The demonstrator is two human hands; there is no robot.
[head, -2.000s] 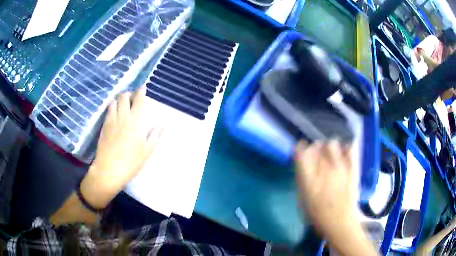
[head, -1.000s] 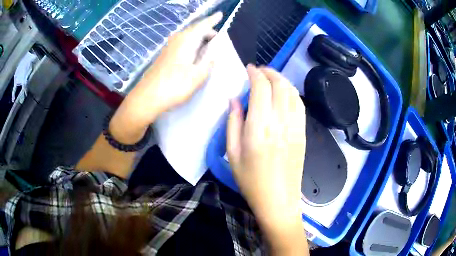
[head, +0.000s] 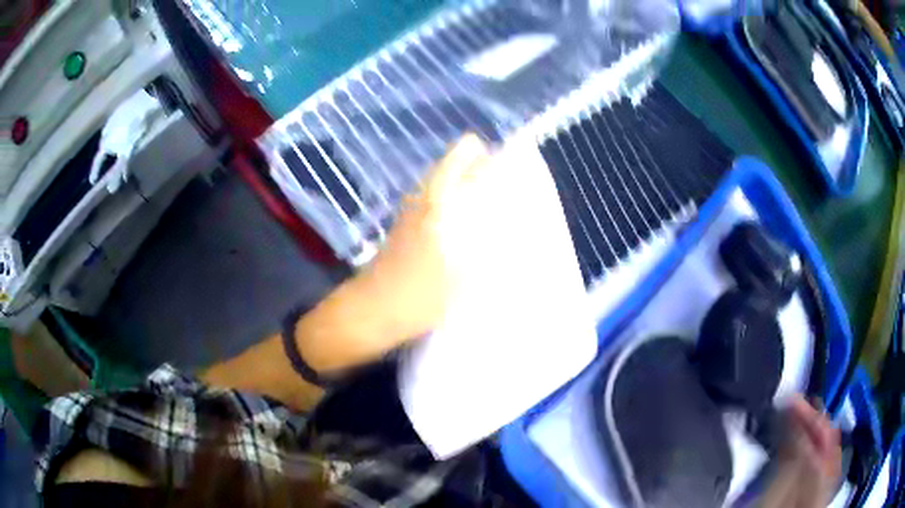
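Note:
The white liner sheet (head: 506, 327) lies in front of me, washed out by glare, with rows of black strips (head: 630, 179) on its upper right part. My left hand (head: 412, 253) is at the sheet's left edge; glare hides its fingertips and grip. The blue tray (head: 541, 461) is at the lower right. It holds a dark oval base (head: 670, 427) with a pale rim and black headphones (head: 739, 347) beside it. My right hand (head: 809, 456) is blurred and partly cut off at the tray's right side by the headphones; its grip is unclear.
Clear plastic packing (head: 397, 124) over rows of strips lies left of and behind the sheet. A red edge (head: 288, 203) borders the green surface (head: 327, 40). Pale equipment (head: 60, 89) with green and red buttons is at the left. More blue trays (head: 843, 169) stand at the right.
The view has shifted, so the sheet and tray appear farther right and lower. My right hand has moved from between sheet and tray to the tray's right side. My left hand remains at the sheet.

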